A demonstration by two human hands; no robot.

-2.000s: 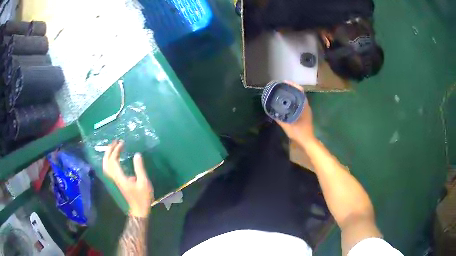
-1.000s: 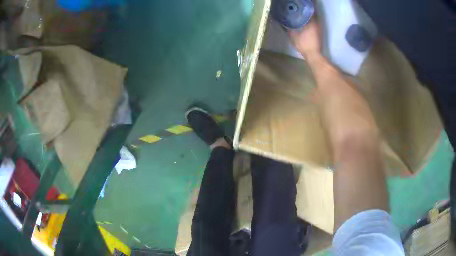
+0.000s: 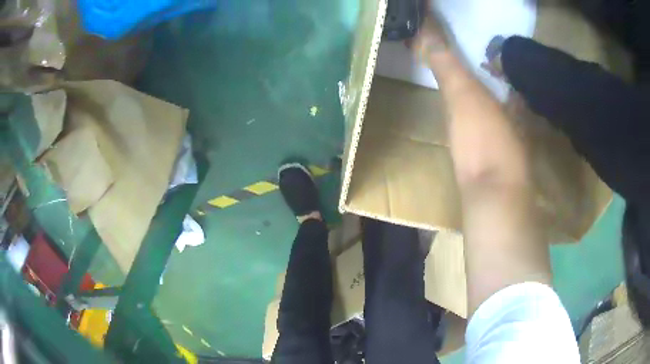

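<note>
My right hand [image 3: 432, 48] reaches into the open brown carton [image 3: 406, 160] at the upper right. It is blurred and holds a dark housing [image 3: 401, 20] against the carton's left inner side, cut off by the top edge. A pale sheet [image 3: 492, 21] lies inside the carton. Another person's hand [image 3: 493, 58], with a dark sleeve, is at a second dark piece on the sheet. My left hand is not in view.
The other person's dark sleeve [image 3: 563, 85] crosses the carton's right side. Brown cardboard [image 3: 135, 142] lies over the green frame [image 3: 153, 245] at left. A blue plastic thing [image 3: 135, 14] is at top left. Yellow-black tape [image 3: 242, 193] crosses the floor. More cardboard stands at lower right.
My view has swung onto the carton and floor. My right hand has carried the housing into the carton. The other person's sleeved arm now reaches to the second piece. My left hand has left view.
</note>
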